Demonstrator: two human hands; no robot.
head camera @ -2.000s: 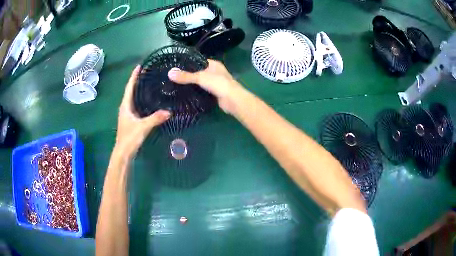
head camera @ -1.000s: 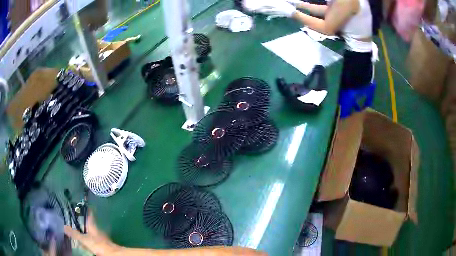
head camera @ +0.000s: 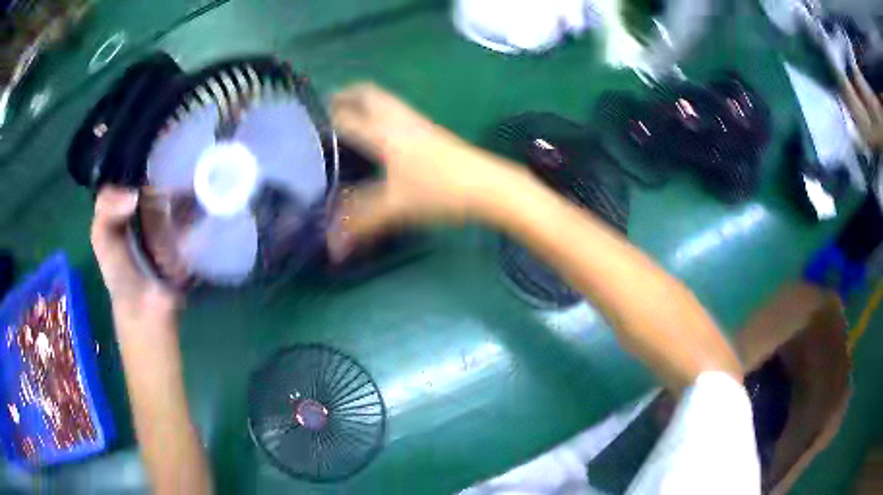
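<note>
An open black fan body (head camera: 155, 227) is held up at the left, tilted towards me. Its grey translucent blades (head camera: 281, 145) and pale hub (head camera: 226, 180) show. My left hand (head camera: 131, 251) grips its lower left rim. My right hand (head camera: 407, 160) is blurred and closes round a dark part at its right side, mostly hidden by the fingers. A loose black front grille (head camera: 274, 435) with a copper-coloured centre ring lies flat on the green bench below the fan.
The blue tray (head camera: 87, 372) of copper-coloured rings is at the left. More black grilles (head camera: 591, 184) lie at centre right and upper right. A blurred white fan (head camera: 518, 19) is at the top. An open carton (head camera: 818, 358) stands at lower right.
The view has swung back left from the right side of the bench. The open fan is now raised in both hands, and a single grille lies in front of me.
</note>
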